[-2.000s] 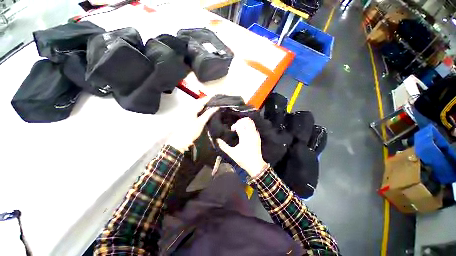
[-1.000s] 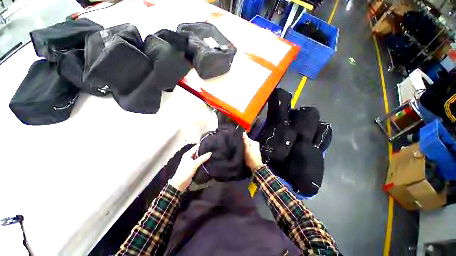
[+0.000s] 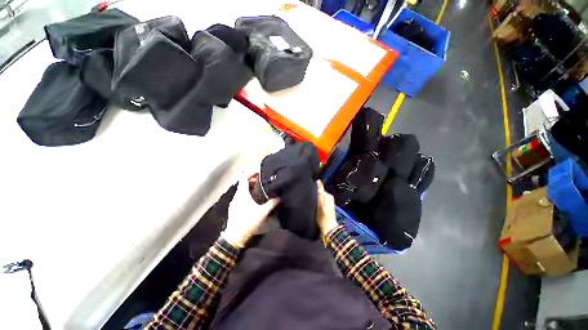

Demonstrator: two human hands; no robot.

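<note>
A black fabric bag (image 3: pixel 293 184) is held between my two hands, in front of my lap beside the table's corner. My left hand (image 3: pixel 245 209) grips its left side, near a brownish patch and a thin pale curved line at the bag's edge. My right hand (image 3: pixel 326 207) is on its right side, with its fingers partly hidden behind the bag. The bag looks fuller and rounded, with folds at its top. The dark apron (image 3: pixel 290 290) lies just below it.
Grey-black boxy bags (image 3: pixel 155 64) lie on the white table (image 3: pixel 174 174) and the orange-edged board (image 3: pixel 329 129). A blue crate (image 3: pixel 364 237) heaped with black bags (image 3: pixel 398 209) stands at my right. A black strap (image 3: pixel 35 293) lies near left. Cardboard boxes (image 3: pixel 534 235) stand across the aisle.
The held bag was crumpled with my right hand at its opening, then bunched between both hands. Now it looks longer and smoother. The view has shifted slightly.
</note>
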